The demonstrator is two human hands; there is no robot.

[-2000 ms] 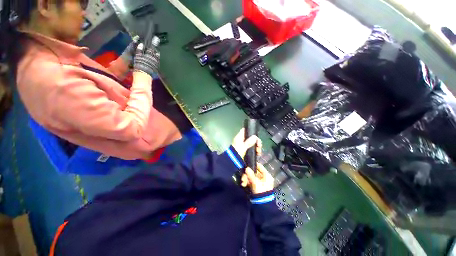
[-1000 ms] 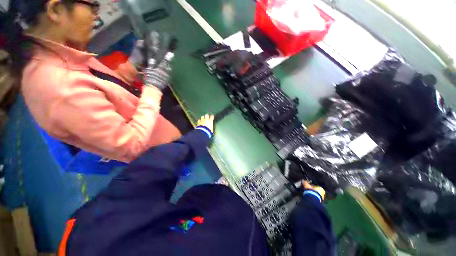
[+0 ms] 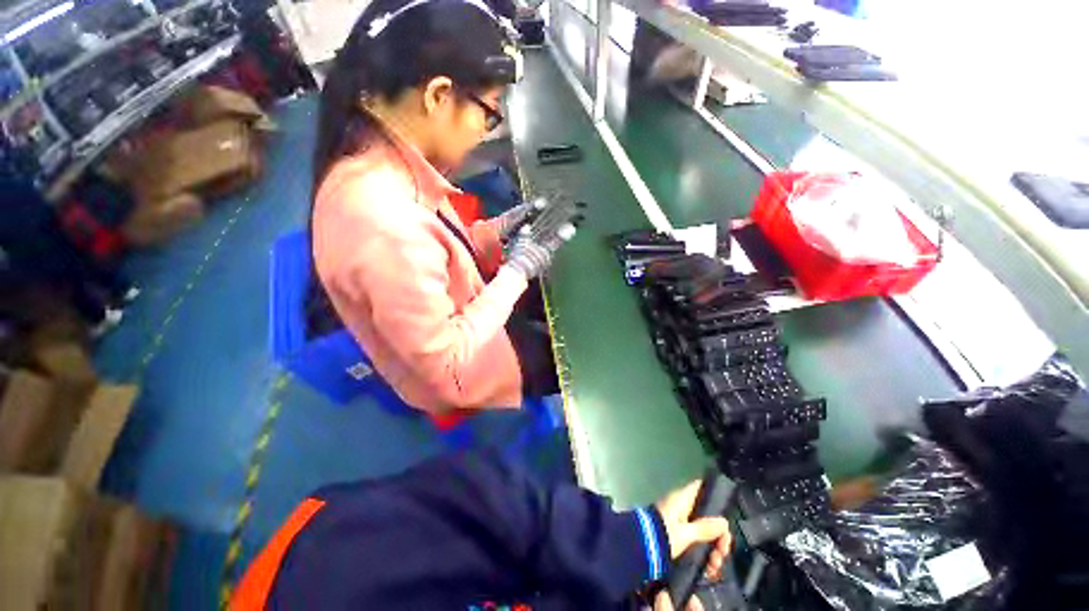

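My left hand (image 3: 696, 525) is bare and grips a long black remote control (image 3: 702, 551) near the bottom edge. My right hand (image 3: 664, 600) shows only as a small part at the bottom edge by the remote's lower end; its grip is cut off. A long pile of overlapping black remotes (image 3: 746, 382), with pale button dots, runs along the green bench (image 3: 615, 412) just beyond my hands. Shiny plastic bags (image 3: 890, 507) with a white label and black contents lie to the right of the pile.
A co-worker (image 3: 412, 263) in a pink-orange jacket and grey knit gloves sits at the bench's left, holding dark pieces. A red bin (image 3: 824, 245) with clear lining stands behind the pile. A pale shelf rail (image 3: 890, 137) crosses the upper right. Cardboard boxes (image 3: 42, 525) stand on the floor at left.
The view has swung up toward the far bench. My left hand has come back from the lone remote near the bench edge and now holds a remote; that spot shows no remote.
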